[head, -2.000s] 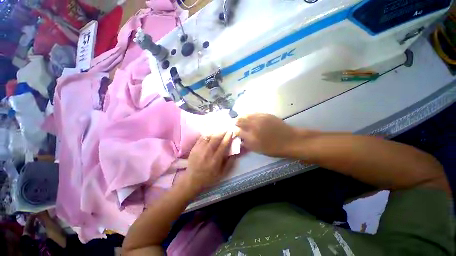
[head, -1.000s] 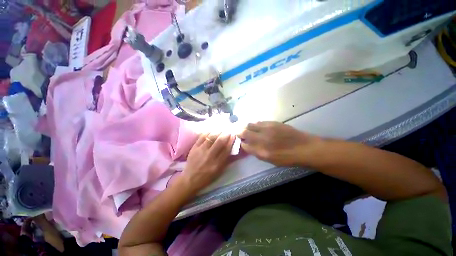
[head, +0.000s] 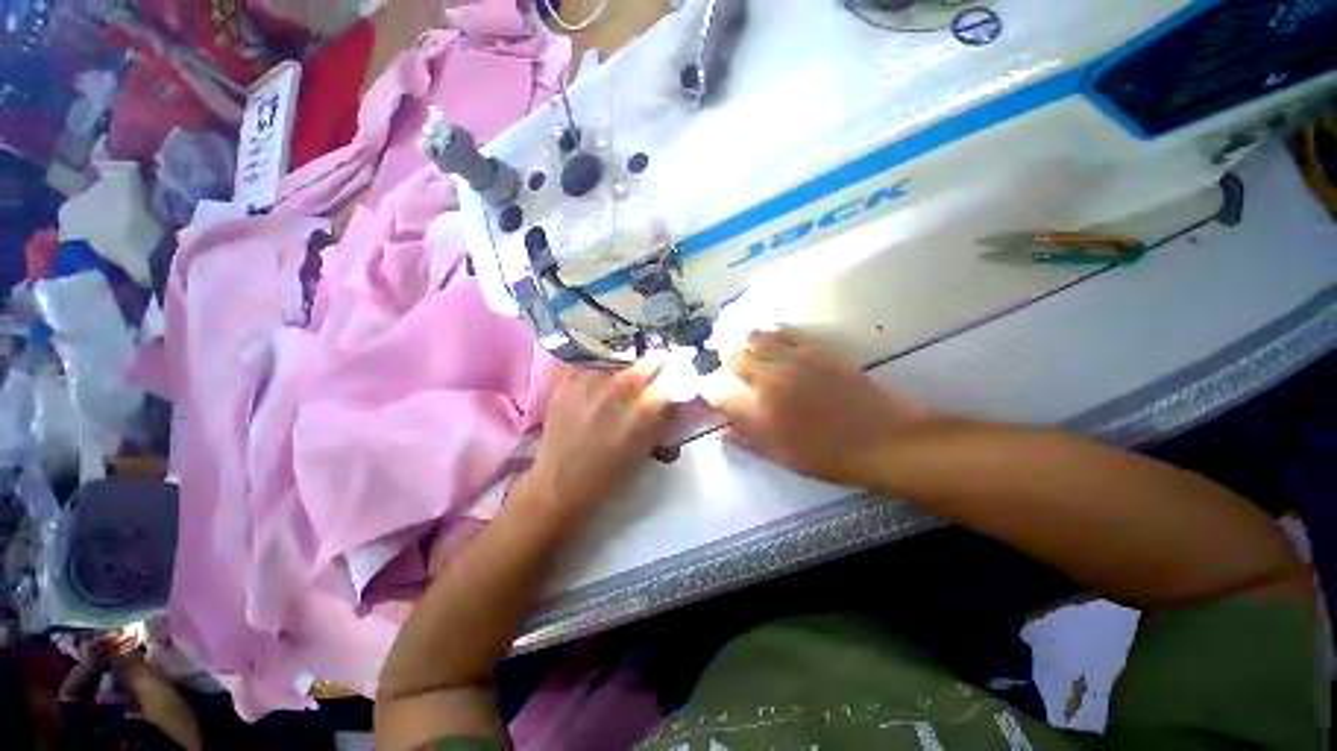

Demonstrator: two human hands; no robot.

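Pink knit cloth (head: pixel 396 426) lies heaped on the table left of the needle and runs under my left hand. My left hand (head: pixel 604 426) lies on the cloth just in front of the presser foot (head: pixel 701 352), fingertips in the lamp glare. My right hand (head: pixel 807 399) is beside it on the right, fingers bent and fingertips close to the needle, seeming to pinch the cloth edge. Glare hides the exact grip and the needle point. The white sewing machine (head: pixel 880 162) with a blue stripe stands beyond both hands.
Snips (head: pixel 1063 247) with green and orange handles lie on the machine bed at right. A narrow white marked rectangle (head: pixel 264 140) is at far left. A grey motor-like unit (head: pixel 120 546) and another person's hands (head: pixel 110 653) are at lower left. Pink cloth (head: pixel 587 701) hangs below the table edge.
My left hand has moved forward, closer to the presser foot, and its fingers are more bent. My right hand has shifted slightly right. The white patch between the hands no longer shows clearly.
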